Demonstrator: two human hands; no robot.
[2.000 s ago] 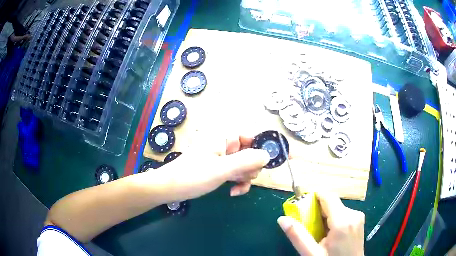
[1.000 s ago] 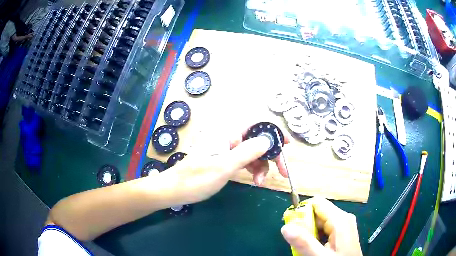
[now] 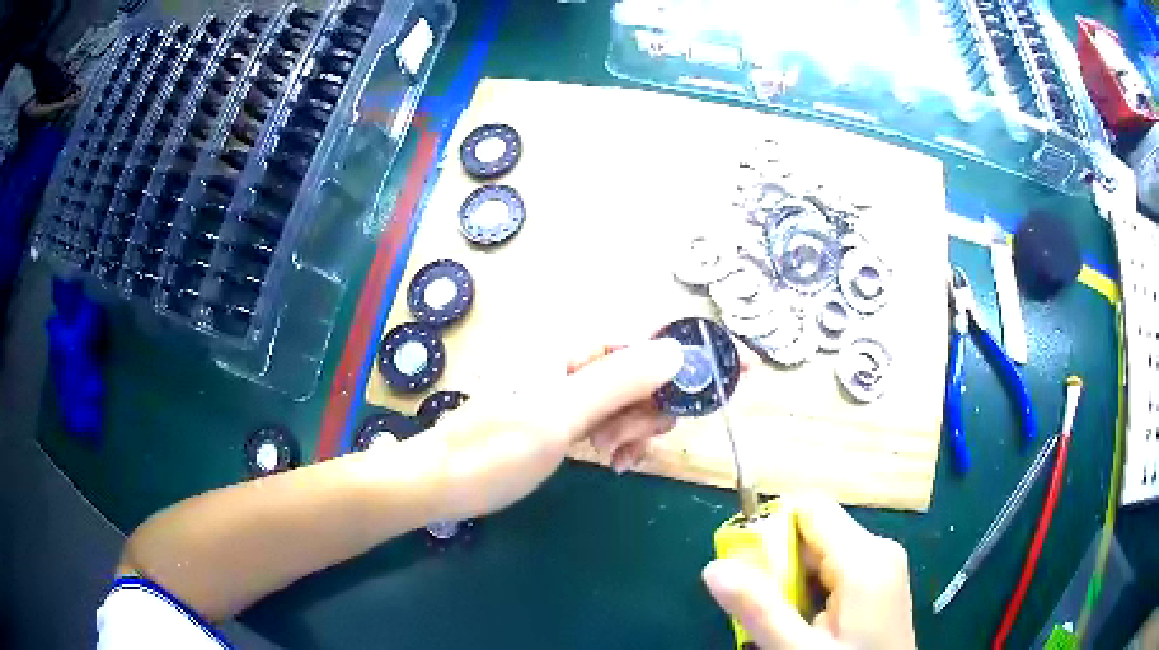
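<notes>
My left hand [image 3: 578, 400] holds a black disc [image 3: 714, 391] with a ring of small pale dots and a silver-grey centre, thumb over its left side. My right hand [image 3: 833, 578] grips a yellow-handled tool [image 3: 760, 559] from the right. Its thin metal shaft points up and lies across the disc's right part; the exact tip contact is hard to tell. More black discs lie in a loose column at the board's left edge, such as the top one [image 3: 491, 150]. A heap of metal rings [image 3: 775, 286] lies on the board's right half.
A tan board [image 3: 610, 165] lies under the work. Clear trays with dark parts stand at left [image 3: 299, 324] and top right [image 3: 712, 57]. Blue-handled pliers [image 3: 1014, 387], a red stick brush [image 3: 1045, 533], tweezers [image 3: 998, 533] and a black round pad [image 3: 1046, 254] lie right. A blue lump [image 3: 76, 362] lies left.
The held disc has shifted slightly and tilted in my left hand, moving a little right since one second ago. The tool's shaft has stayed at the disc's right part. The view has shifted slightly.
</notes>
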